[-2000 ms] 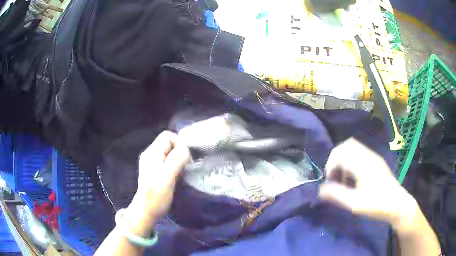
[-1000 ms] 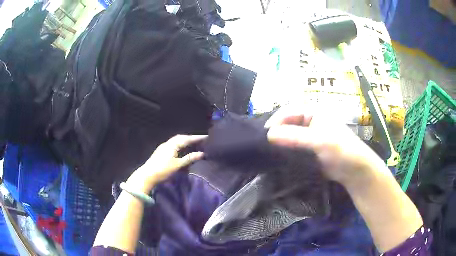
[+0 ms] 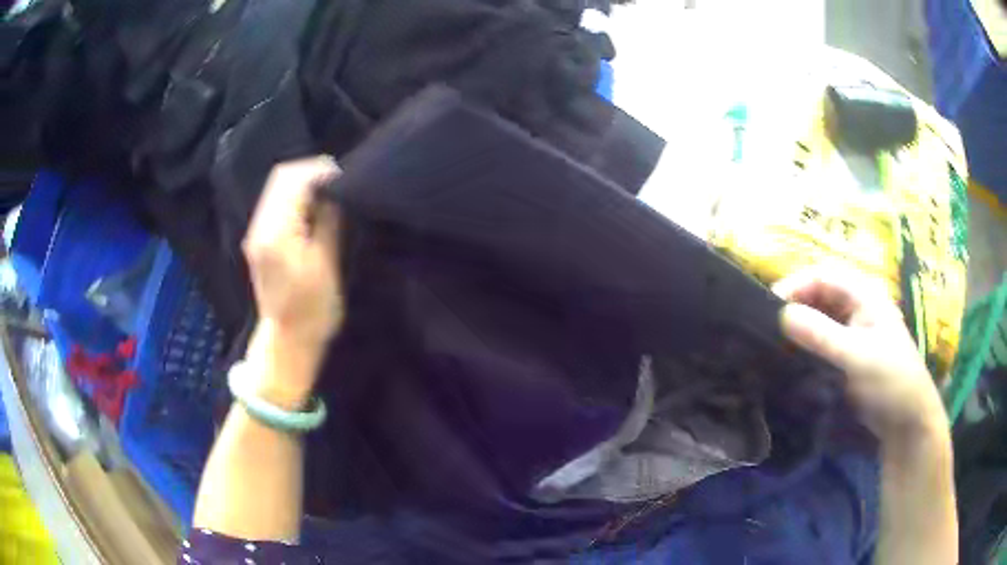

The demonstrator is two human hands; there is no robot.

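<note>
A dark denim garment (image 3: 530,232) is spread over my lap, its upper part raised as a flat panel with a long straight edge. My left hand (image 3: 296,248) grips its left end; the hand is somewhat blurred and wears a pale green bangle. My right hand (image 3: 845,331) pinches the edge at the right, thumb and fingers on the cloth. A grey-white lining piece (image 3: 674,458) shows at the garment's lower right. Bluer navy cloth lies below it over my lap.
More dark garments (image 3: 442,44) are heaped at the upper left over a blue crate (image 3: 66,254). The yellow-and-white wrapped stool (image 3: 817,210) stands at the upper right with a black-headed mallet (image 3: 872,118) on it. A green crate (image 3: 977,342) is at the right edge.
My hands have moved apart, the left one up and left, the right one to the right. The garment, bunched between them before, is now stretched out. The view has shifted, with the stool further right.
</note>
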